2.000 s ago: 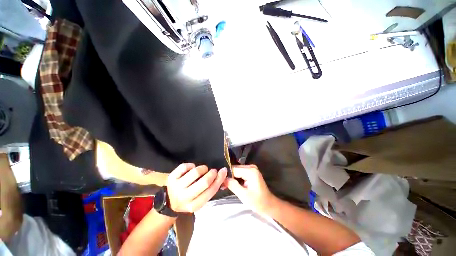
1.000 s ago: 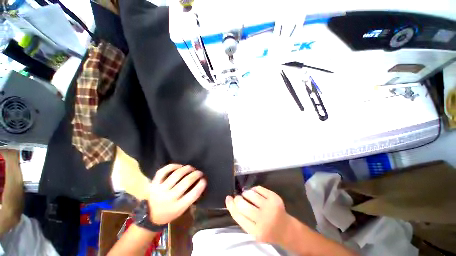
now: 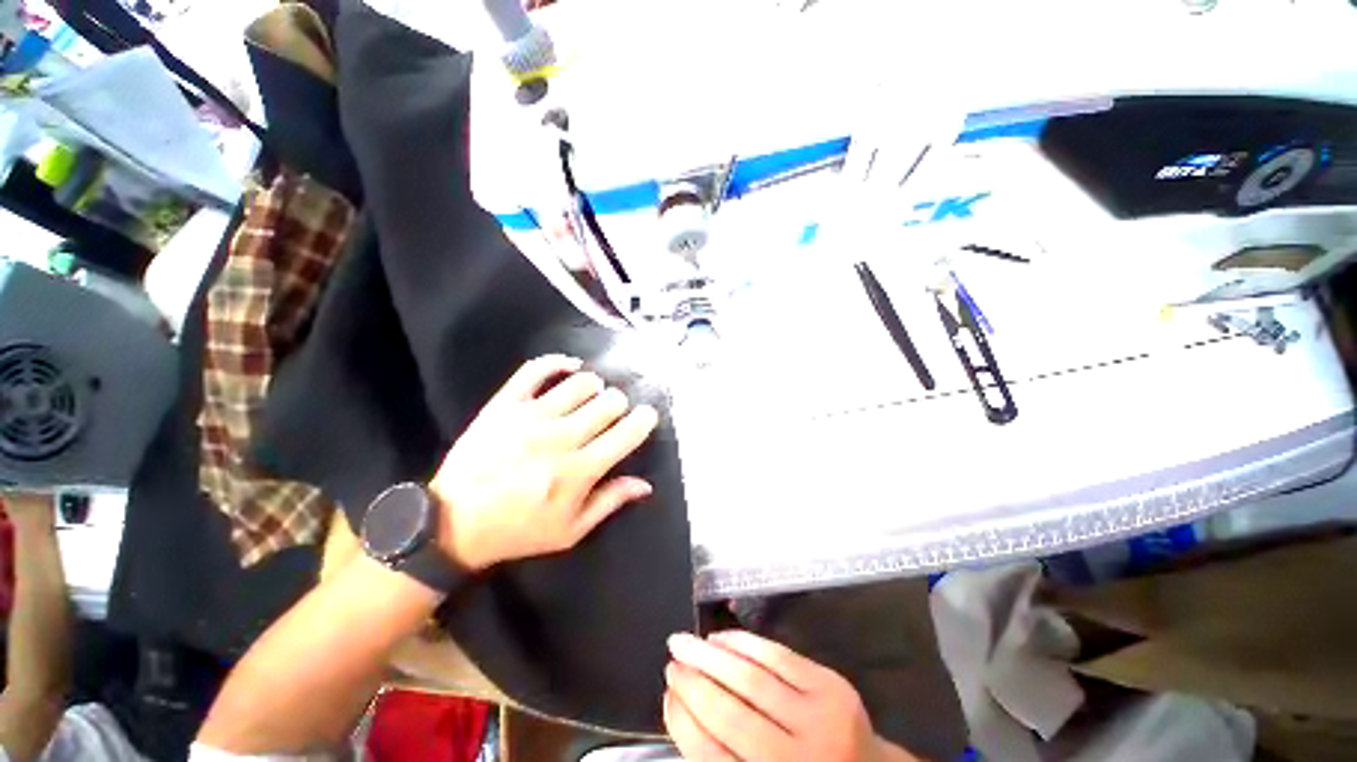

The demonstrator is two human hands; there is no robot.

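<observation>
The black garment piece (image 3: 491,298) lies left of the needle area, its straight right edge running from the presser foot (image 3: 695,320) down past the table's front edge. Plaid lining (image 3: 246,372) shows on its left part. My left hand (image 3: 551,462) lies flat on the black cloth just below and left of the presser foot, fingers apart, wearing a dark watch. My right hand (image 3: 767,700) pinches the cloth's right edge near its lower corner, in front of the table. The sewing machine (image 3: 893,149) stands above the cloth. Whether the cloth is under the foot is unclear in the glare.
Thread snips (image 3: 975,357) and a slim black tool (image 3: 896,325) lie right of the needle. A measuring strip (image 3: 1027,536) runs along the table's front edge. Grey cloth (image 3: 1005,655) hangs below at right. Another person's arm (image 3: 37,596) is at far left, below a grey fan-vented box (image 3: 75,387).
My left hand has moved up from the cloth's lower edge to lie near the presser foot. My right hand stays at the right edge, lower in view. More of the machine head shows than two seconds ago.
</observation>
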